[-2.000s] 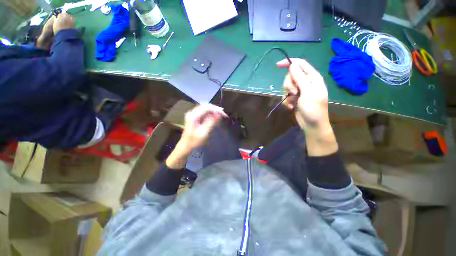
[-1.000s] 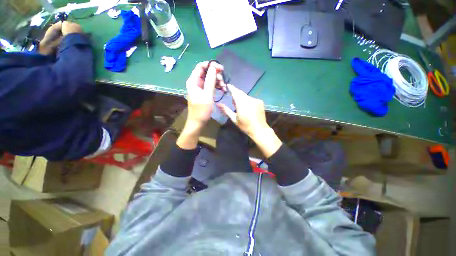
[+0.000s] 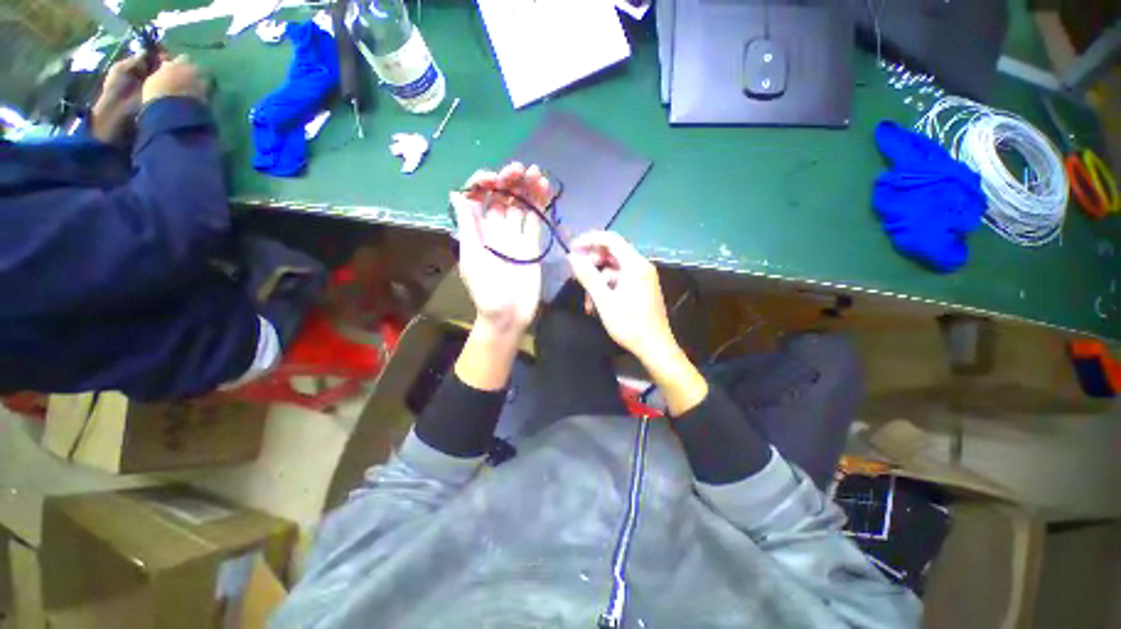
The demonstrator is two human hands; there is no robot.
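Observation:
A dark solar panel (image 3: 600,166) lies back up at the bench's front edge, its near part hidden behind my hands. Its thin black output cable (image 3: 550,229) is bent into a loop over my left palm. My left hand (image 3: 504,252) is palm up with fingers curled, holding the loop. My right hand (image 3: 621,289) is just to the right, thumb and fingers pinched on the cable at the loop's right side. The junction box is hidden or too small to tell.
Green bench (image 3: 725,197) holds a blue cloth (image 3: 928,197), white wire coil (image 3: 1014,172), orange-handled scissors (image 3: 1092,184), stacked panels (image 3: 762,92), a bottle (image 3: 403,62) and another blue cloth (image 3: 295,98). A neighbour's sleeve (image 3: 135,234) is at left. Cartons (image 3: 148,553) stand below.
From apart, with the cable stretched up by my right hand, my hands came together over the panel. The cable is now looped on my left palm, which has opened more.

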